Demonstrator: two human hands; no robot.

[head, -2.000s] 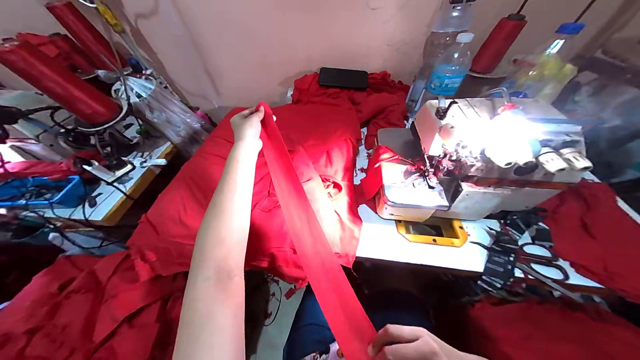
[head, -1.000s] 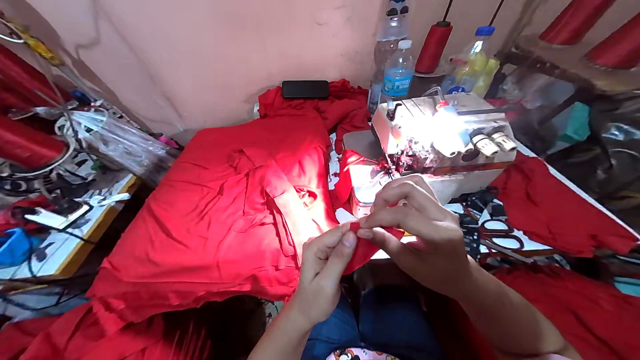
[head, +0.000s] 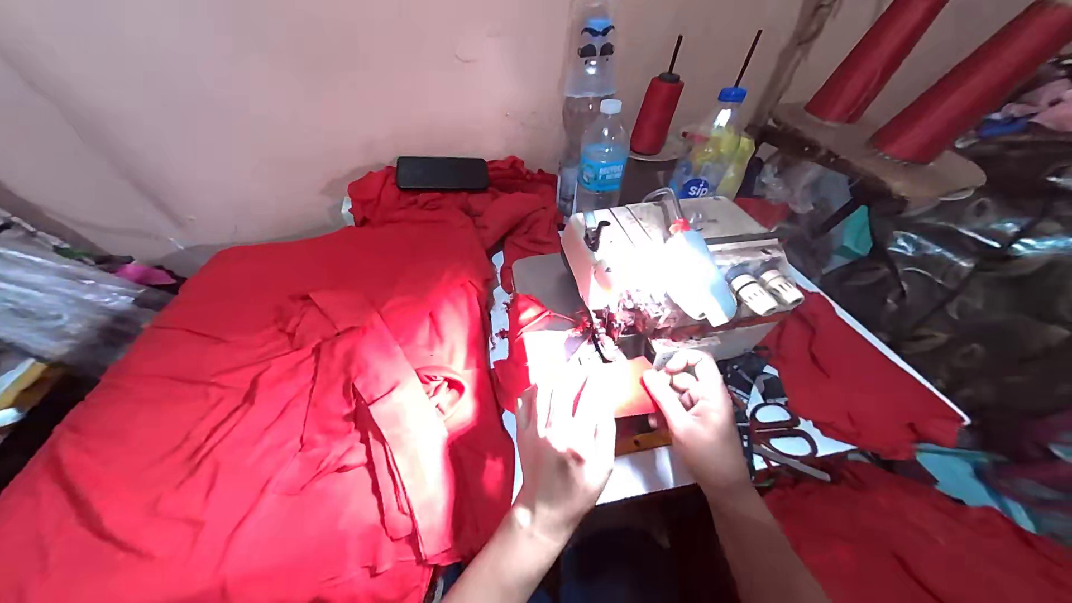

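A folded red fabric strip (head: pixel 630 387) lies at the front of the sewing machine (head: pixel 670 260), close to its needle area, which is washed out by bright lamp light. My right hand (head: pixel 688 402) pinches the strip's right end between thumb and fingers. My left hand (head: pixel 565 444) rests at the strip's left part with its fingers extended toward the needle area; glare hides whether it grips any cloth. Left of the machine, a large pile of red fabric (head: pixel 293 385) spreads over the table.
Scissors (head: pixel 783 431) lie right of my right hand. Behind the machine stand a water bottle (head: pixel 603 159), a red thread cone (head: pixel 656 115) and another bottle (head: pixel 712 146). A black phone (head: pixel 442 173) rests on red cloth by the wall. More red cloth (head: pixel 854 368) lies right.
The strip was stretched between my hands, then both hands came together at its end. Now they are apart, at the front of the machine with the strip.
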